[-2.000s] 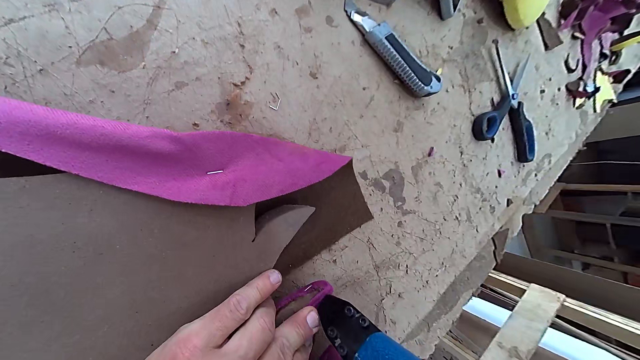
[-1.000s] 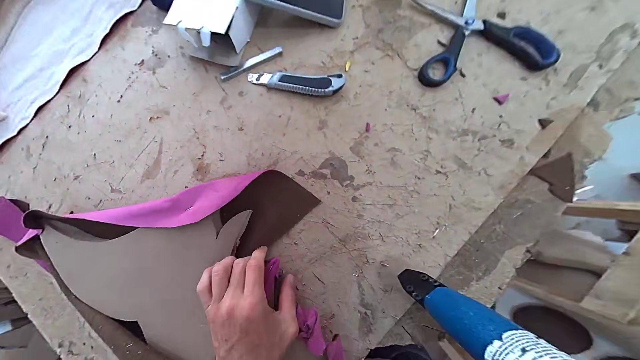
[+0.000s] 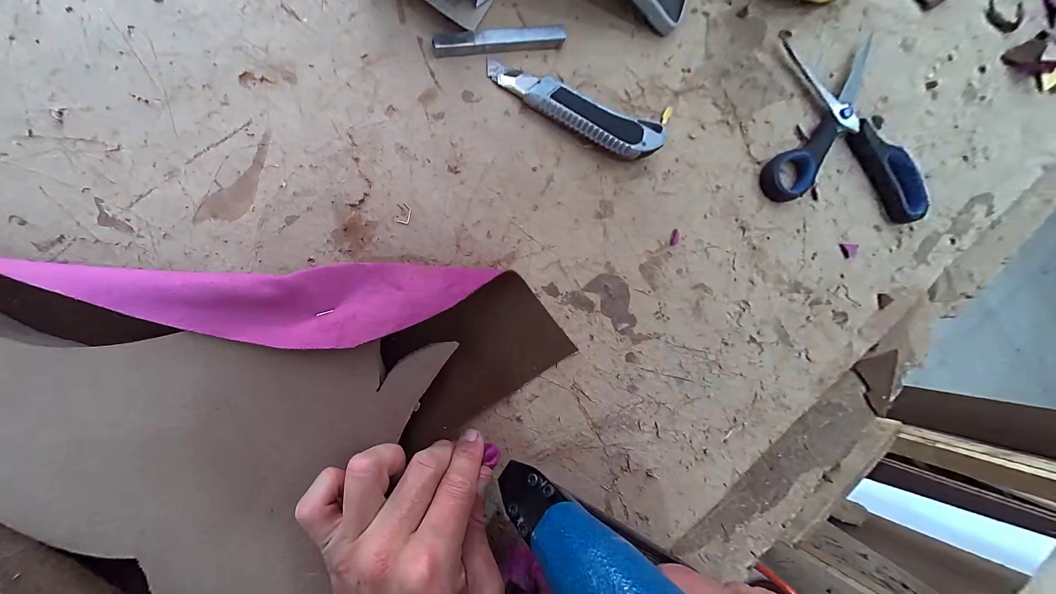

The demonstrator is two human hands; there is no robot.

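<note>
My left hand (image 3: 412,520) grips the gathered edge of pink fabric (image 3: 491,455) at the lower middle, beside a grey-brown shaped panel (image 3: 247,412). A dark brown layer (image 3: 511,330) shows around the panel's pointed tip. Along the upper edge lies a folded pink strip (image 3: 330,305) with a metal staple (image 3: 325,313) in it. A blue staple gun (image 3: 586,544) with a black, screwed nose is close to my left fingertips. My right hand (image 3: 705,580), mostly cut off by the bottom edge, is around its body.
On the stained work surface lie a snap-off utility knife (image 3: 586,115), a strip of staples (image 3: 499,41) and scissors (image 3: 846,120) with parted blades. Small pink scraps (image 3: 849,251) are scattered about. At the right, the worn table edge (image 3: 767,462) borders wooden slats (image 3: 973,454).
The staple gun has come from well right of my left hand to close beside its fingertips. The view has shifted strongly.
</note>
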